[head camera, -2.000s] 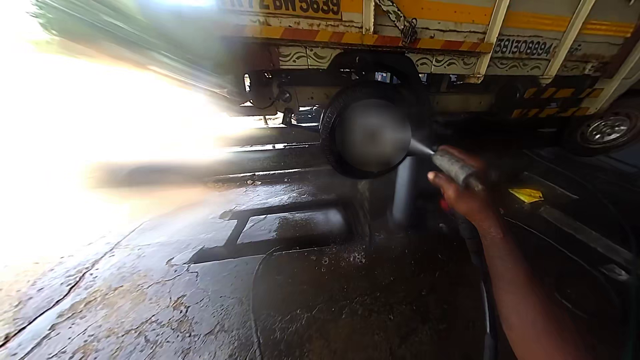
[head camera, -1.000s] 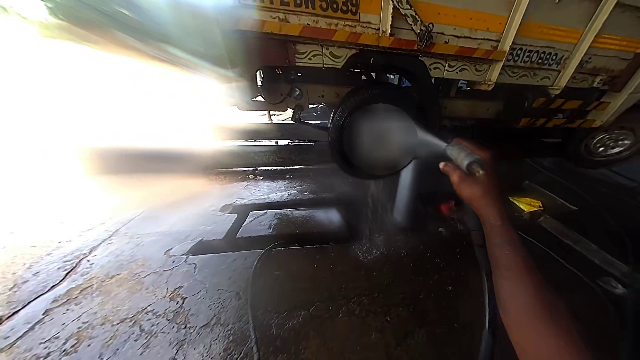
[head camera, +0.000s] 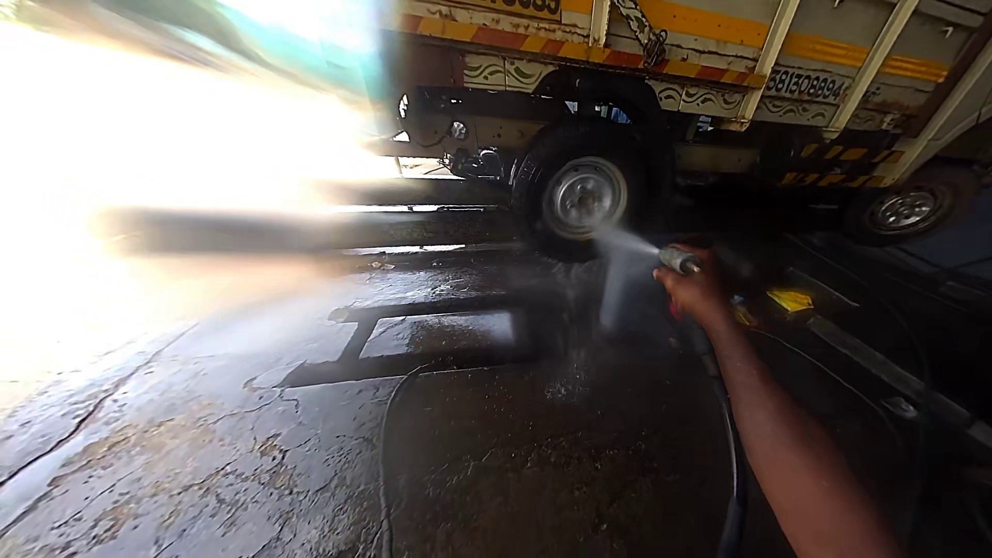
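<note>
My right hand (head camera: 692, 283) grips a spray gun (head camera: 680, 260) with a grey cylindrical nozzle and a bit of red near the handle. A dark hose (head camera: 729, 457) runs down from it beside my forearm. White water spray leaves the nozzle toward the lower right edge of a silver wheel rim (head camera: 587, 198), set in a black tyre (head camera: 535, 182) under a truck's cargo body. The rim's face shows plainly, with mist at its lower edge. My left hand is out of view.
The truck body (head camera: 697, 31) with yellow and red stripes spans the top, with another wheel (head camera: 905, 209) at right. Wet cracked concrete (head camera: 232, 465) lies below, crossed by a thin hose (head camera: 385, 449). A yellow object (head camera: 790, 299) lies right of my hand. Glare hides the left side.
The spray has moved from the middle of the rim down to its lower right edge, and the rim, hidden by mist before, now shows. My right hand sits slightly lower against the wheel.
</note>
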